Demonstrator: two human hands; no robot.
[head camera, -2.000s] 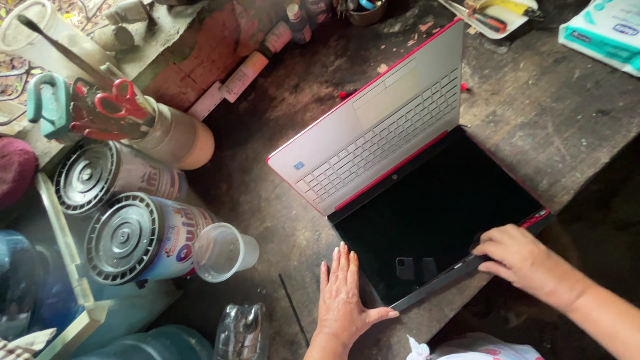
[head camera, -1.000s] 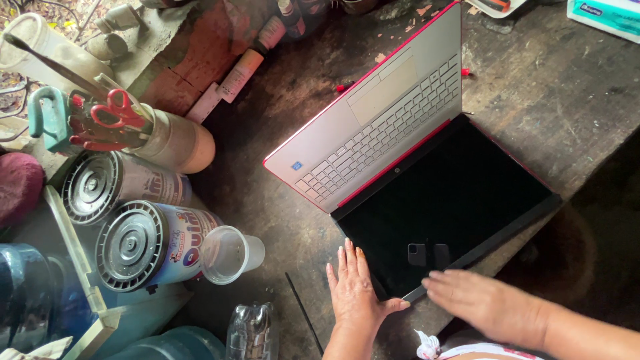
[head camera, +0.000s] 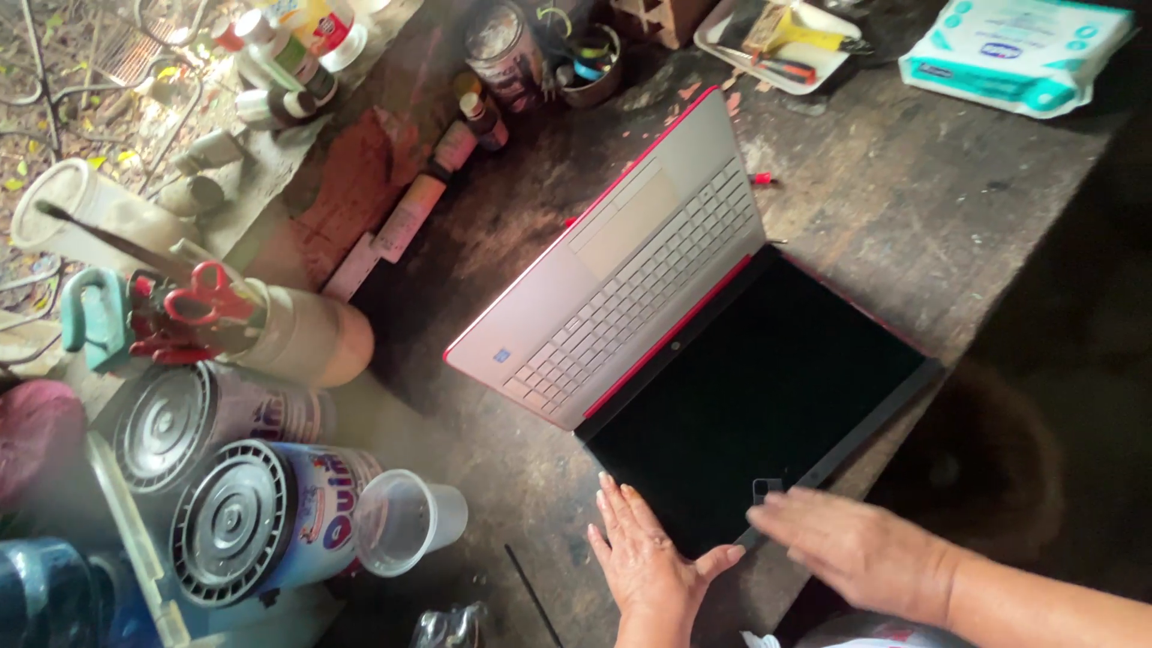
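Observation:
An HP laptop lies with its dark screen (head camera: 765, 387) flat on the worktable, facing up, while its silver keyboard half (head camera: 639, 270) with red edges stands tilted up behind. My left hand (head camera: 643, 558) rests with fingers spread on the lower left corner of the screen part, thumb along the near bezel. My right hand (head camera: 855, 549) is at the near edge of the screen, its fingers extended together over the bezel; whether it touches is not plain. It holds nothing visible. A reflection of a phone-like shape shows in the glass near its fingertips.
Lidded paint tubs (head camera: 234, 522), a clear plastic cup (head camera: 409, 522) and a container with scissors (head camera: 310, 333) stand at left. A wipes pack (head camera: 1008, 54) and a white tray with tools (head camera: 783, 45) lie at the back. The worktable's edge (head camera: 1017, 270) runs along the right.
My right hand has moved left along the near bezel from the screen's right part, its fingers now straighter. My left hand has stayed at the lower left corner.

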